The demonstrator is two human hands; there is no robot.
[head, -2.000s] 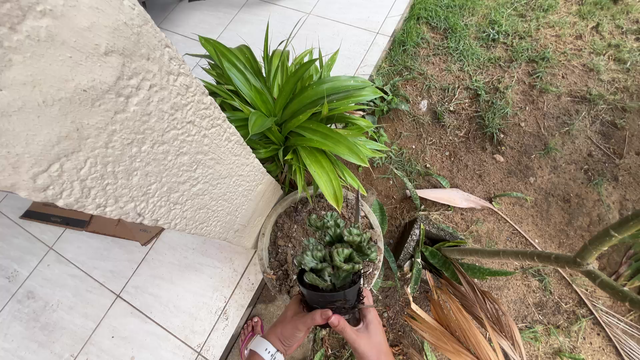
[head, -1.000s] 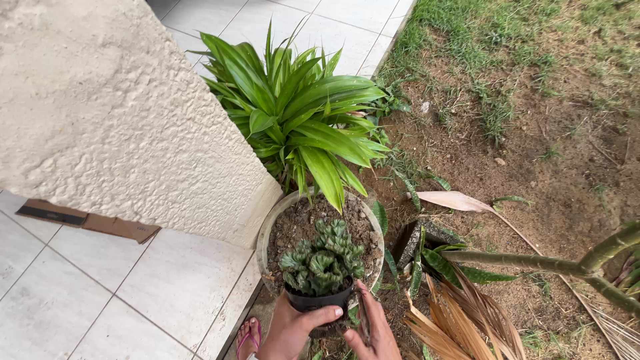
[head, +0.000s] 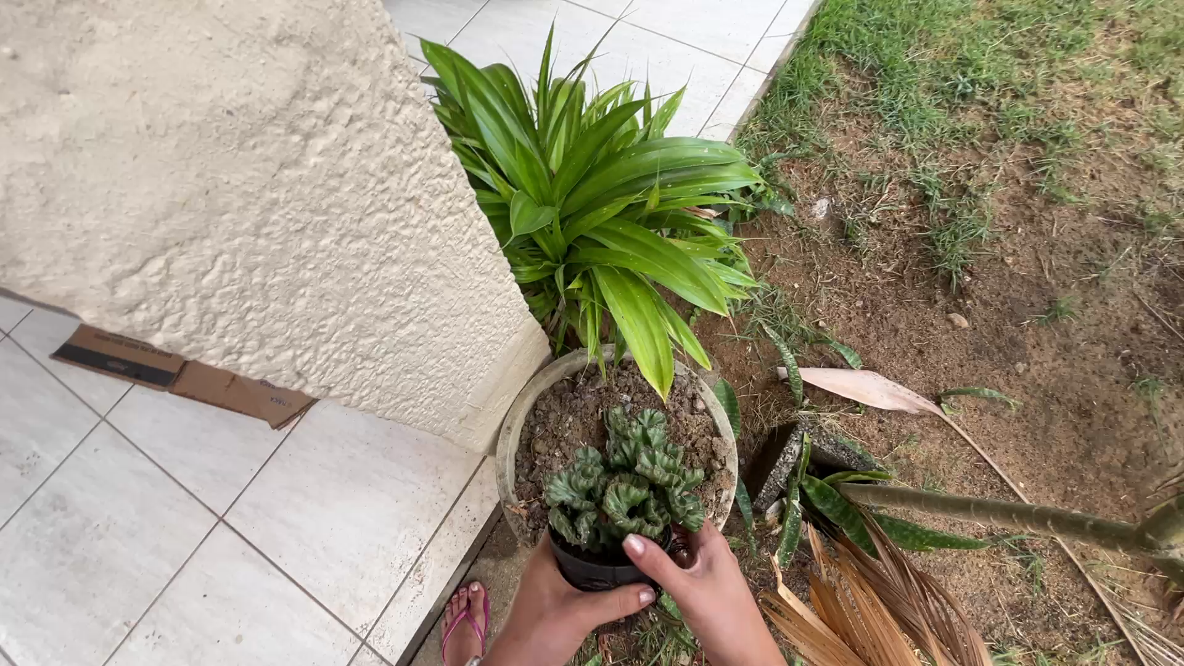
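A dark green crested succulent (head: 624,486) with curled, ruffled growth fills a small black plastic pot (head: 597,569). My left hand (head: 560,606) grips the pot from its left side, thumb across the front. On the right, my right hand (head: 698,587) holds it too, with the thumb over the rim and against the plant. Below the small pot, as seen from above, is a large round planter (head: 507,453) of brown, lumpy soil (head: 564,407). The fingers behind the pot are mostly hidden.
A textured cream wall (head: 250,203) borders the planter at upper left. A broad-leaved green plant (head: 601,203) leans over its far rim. Right of it lie a concrete block (head: 772,467), dry palm fronds (head: 860,601) and a thick stem (head: 999,518). Flattened cardboard (head: 185,375) lies on the tiles.
The plant and its pot have turned in my hands. My right hand has come up from below the pot to its right side, its thumb now over the rim.
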